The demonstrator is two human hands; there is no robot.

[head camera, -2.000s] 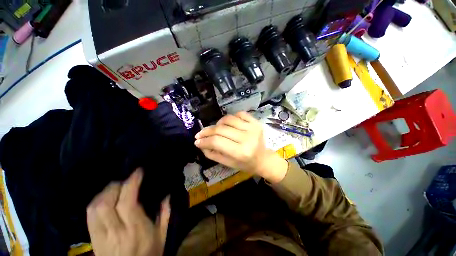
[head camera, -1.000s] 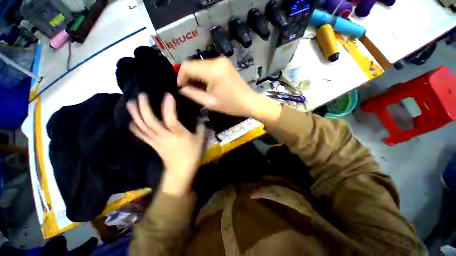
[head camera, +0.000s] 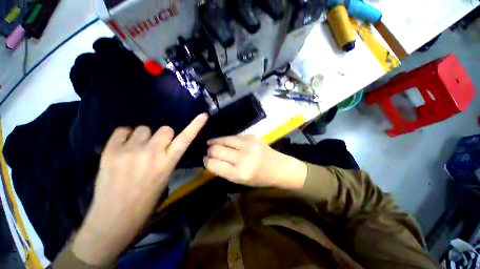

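Note:
The black garment (head camera: pixel 100 105) lies in a large heap left of the overlock machine (head camera: pixel 158 31), with its edge at the shiny presser foot area (head camera: pixel 184 79) beside a red dot. My left hand (head camera: pixel 139 163) rests on the garment, its index finger stretched toward the foot and the other fingers bent. My right hand (head camera: pixel 239 160) is at the garment's near edge below the foot, fingers curled with black fabric at the fingertips. The fabric under both hands is hard to tell apart, black on black.
A black tray (head camera: pixel 237 116) sits at the table edge below the foot. Thin metal tools (head camera: pixel 297 95) lie right of the machine, with mustard (head camera: pixel 341 27) and light blue (head camera: pixel 363 9) thread cones behind. A red stool (head camera: pixel 426 94) stands on the floor at the right.
My right hand has moved down from the foot area toward the table edge. My left hand now lies on the garment with its index finger extended toward the foot. The view has shifted.

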